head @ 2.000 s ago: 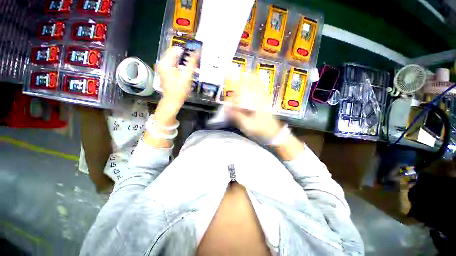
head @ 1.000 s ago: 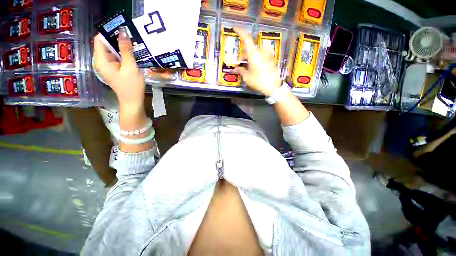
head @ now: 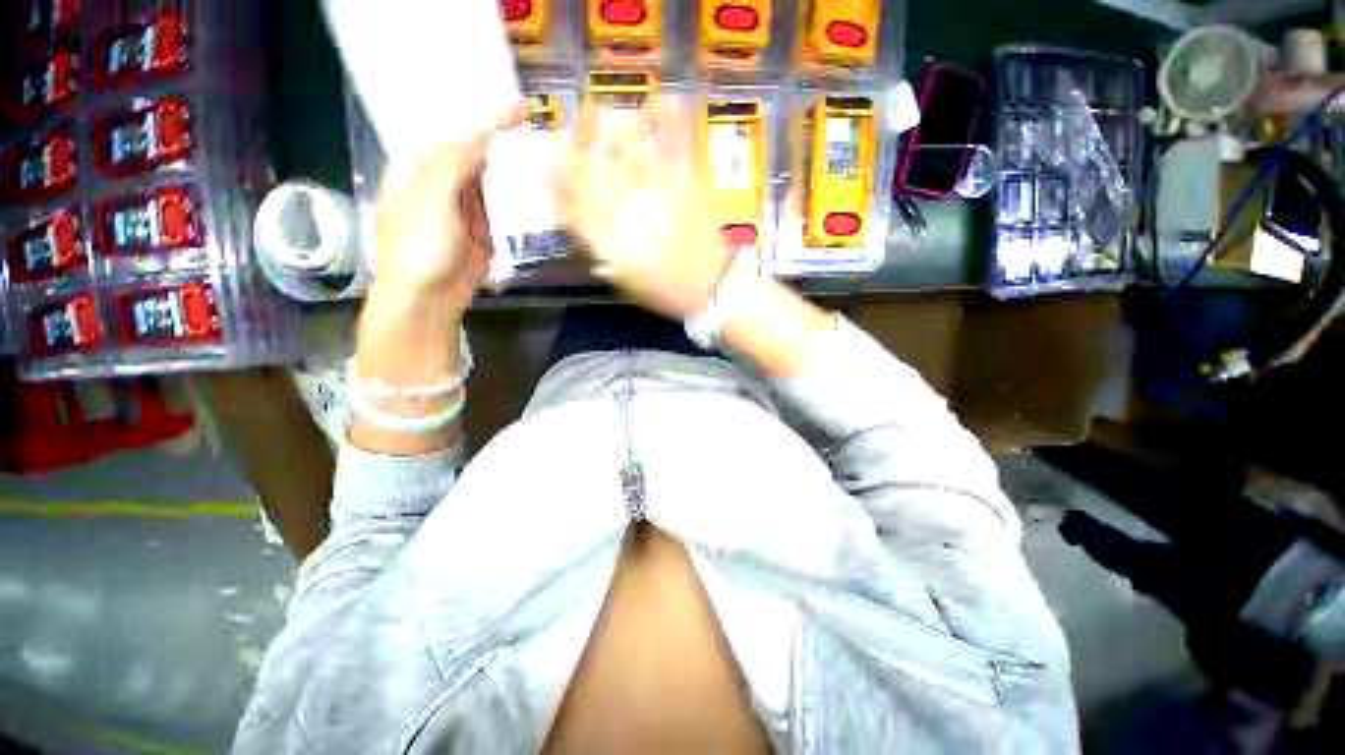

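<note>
The white label liner (head: 428, 74) runs from my left hand (head: 425, 229) up over the left part of the yellow tray. My left hand is closed on it. A pale end of the strip with dark print (head: 524, 199) shows between my hands. My right hand (head: 637, 199) is blurred, fingers pointing up and left, over the lower row of yellow devices; whether it holds anything cannot be told. Yellow devices (head: 841, 170) with red round spots lie in two rows in a clear blister tray (head: 892, 67). My hands hide some of the lower-left pockets.
Red devices (head: 148, 221) lie in a stacked clear tray at the left. A white label roll (head: 306, 236) stands between the trays. At the right are a phone with a pink edge (head: 944, 130), a dark-filled tray (head: 1065, 177) and a small fan (head: 1207, 74). A cardboard box (head: 1033, 362) is below.
The liner's printed panels have turned out of view, and its white face shows. My left hand has moved a little right, and my right hand left towards it. The trays appear shifted left in view.
</note>
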